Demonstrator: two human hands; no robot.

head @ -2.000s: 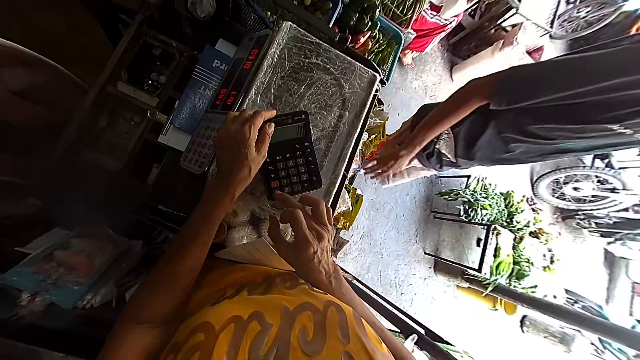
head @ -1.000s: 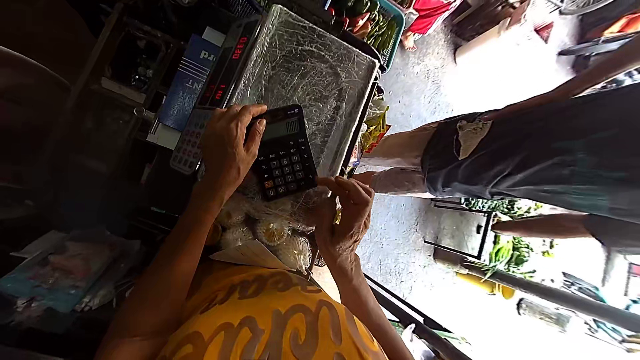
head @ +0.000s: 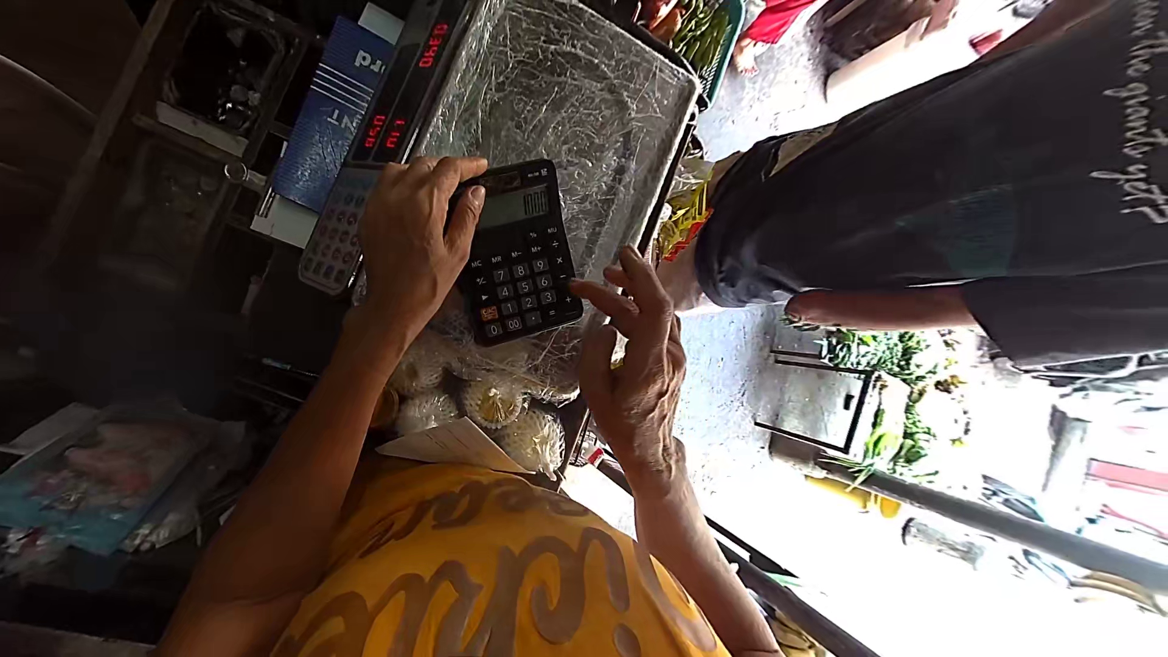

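Note:
My left hand grips the upper left edge of a black desk calculator, thumb near its display. My right hand has its index finger extended to the calculator's right edge, by the lower keys; it holds nothing. Beneath and behind the calculator is a digital weighing scale with a plastic-wrapped metal pan, a lit red display and a keypad beside my left hand. Fruits in foam nets lie between the scale and my yellow shirt, with a piece of card on them.
A blue box stands left of the scale. Plastic bags lie at the lower left. Green vegetables fill a basket beyond the pan. A person in dark clothes stands close at the right. Yellow packets are beside the pan.
My right hand has moved from below the calculator's keys to its right edge. My left hand stays on the calculator. The person at the right has come closer to the scale.

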